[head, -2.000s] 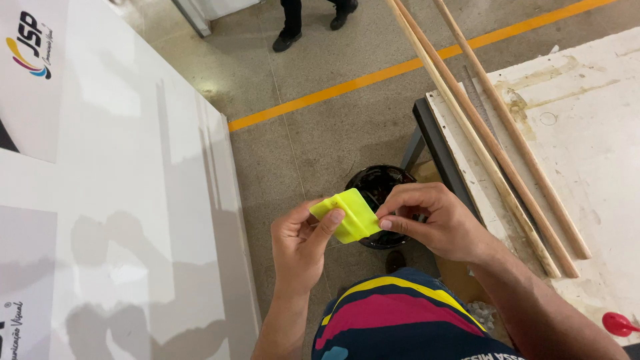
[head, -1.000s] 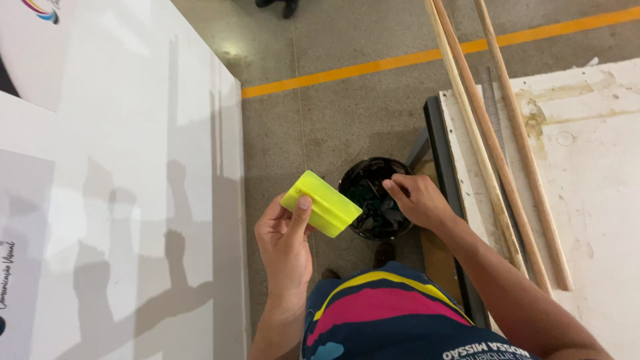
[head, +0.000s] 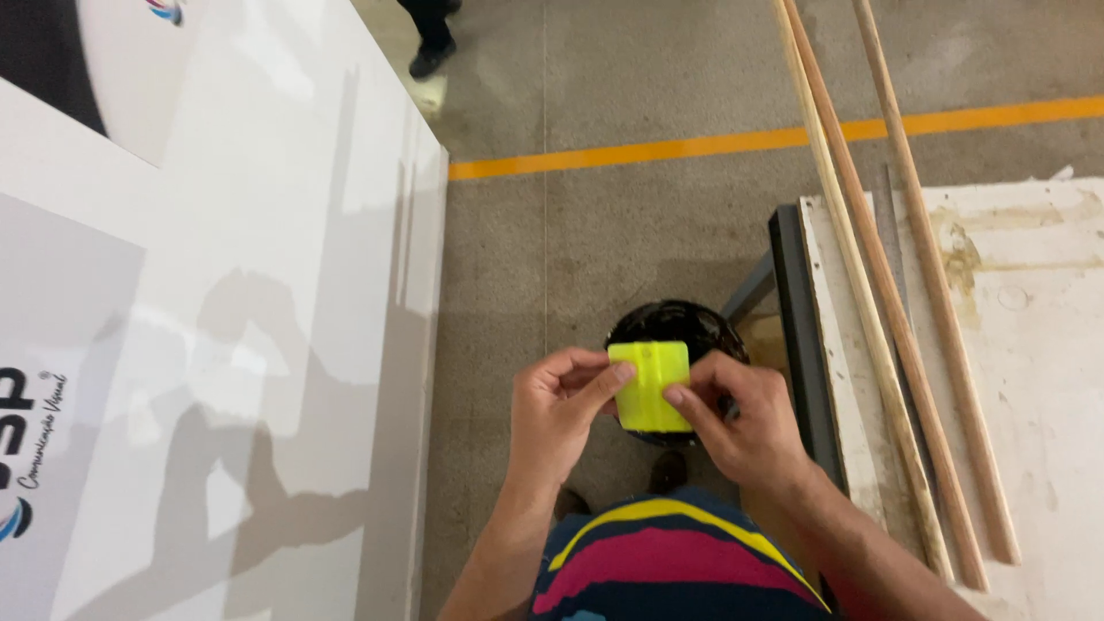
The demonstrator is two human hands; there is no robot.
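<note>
A yellow-green plastic squeegee (head: 651, 392), nearly square with a raised ridge down its middle, is held up above a black bucket (head: 677, 321). My left hand (head: 565, 410) grips its left edge, with the thumb on the near face. At its right edge, my right hand (head: 743, 414) pinches it between thumb and fingers. Both hands' fingertips are partly hidden behind the squeegee. The bucket stands on the floor below, and its contents are mostly covered by the squeegee and hands.
A large white printed panel (head: 345, 216) stands at left. At right, several wooden poles (head: 940, 285) lie across a stained white tabletop (head: 1052, 345) with a dark metal frame (head: 798, 345). An orange line (head: 638, 153) crosses the floor. A person's leg and shoe (head: 431, 56) show at the top.
My right hand, apart from the squeegee a second ago, now holds its right edge. The squeegee has turned from slanted to nearly upright in view.
</note>
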